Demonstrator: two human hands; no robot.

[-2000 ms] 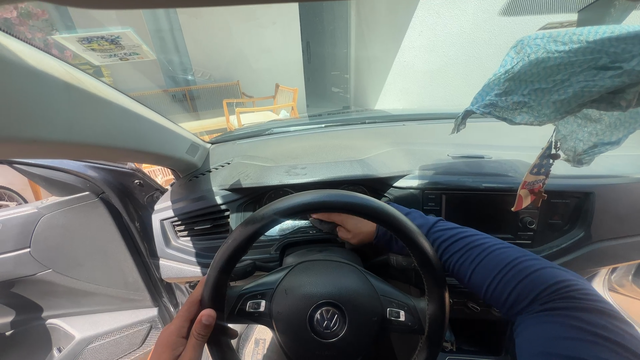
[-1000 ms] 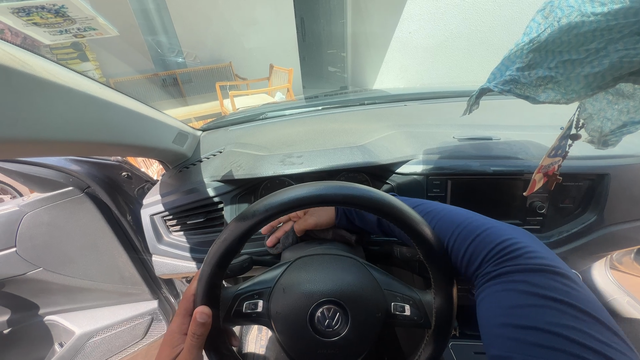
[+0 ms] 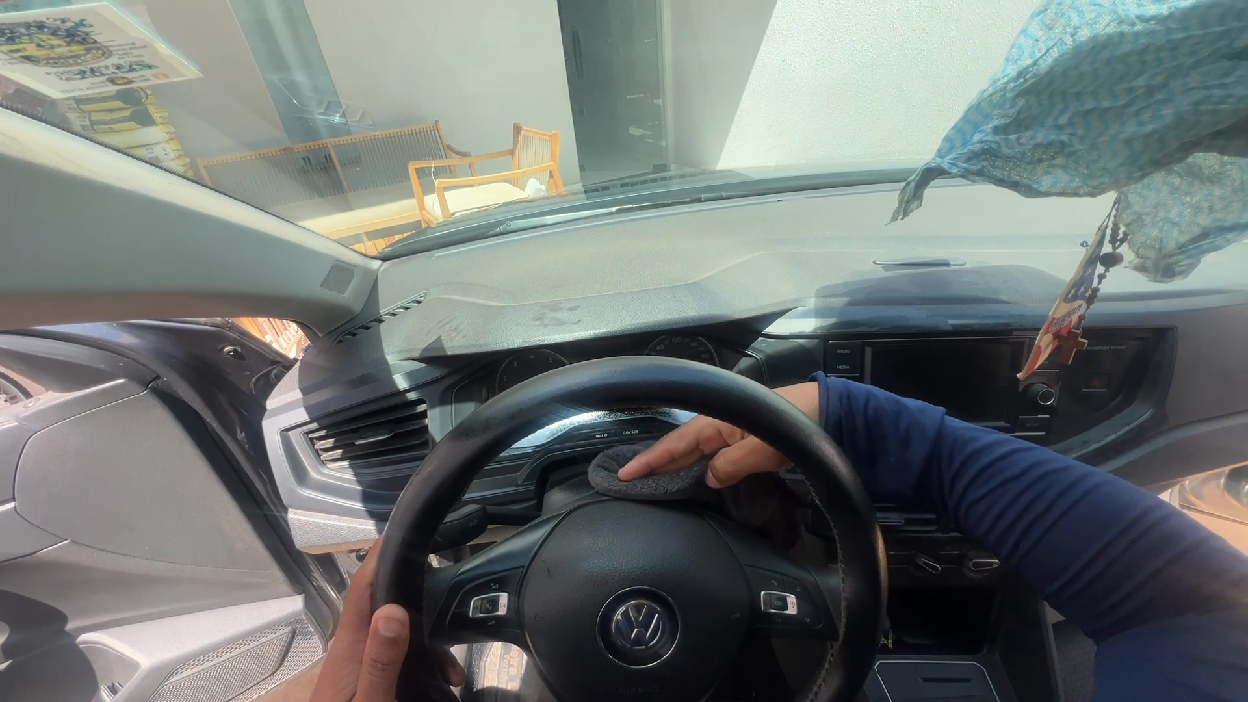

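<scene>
My left hand (image 3: 375,634) is wrapped around the lower left rim of the black Volkswagen steering wheel (image 3: 624,375). Through the upper opening of the wheel reaches my right hand (image 3: 707,450), its fingers pressing a dark grey cloth pad (image 3: 648,473) onto the top of the steering column cover, just behind the wheel hub. A blue sleeve covers the right arm. Behind the wheel rim, the instrument cluster (image 3: 531,369) is partly hidden. Part of the cloth near the right spoke is in shadow.
The dashboard top (image 3: 585,292) bears smudges. At right, a blue patterned cloth (image 3: 1092,107) and a rosary with a cross (image 3: 1071,343) hang before the touchscreen (image 3: 946,375). An air vent (image 3: 370,436) lies left of the wheel, beside the open driver's door (image 3: 97,468).
My right hand was at the instrument cluster two seconds ago; it has moved down to the column cover, with the grey cloth under its fingers. My left hand has stayed on the wheel rim.
</scene>
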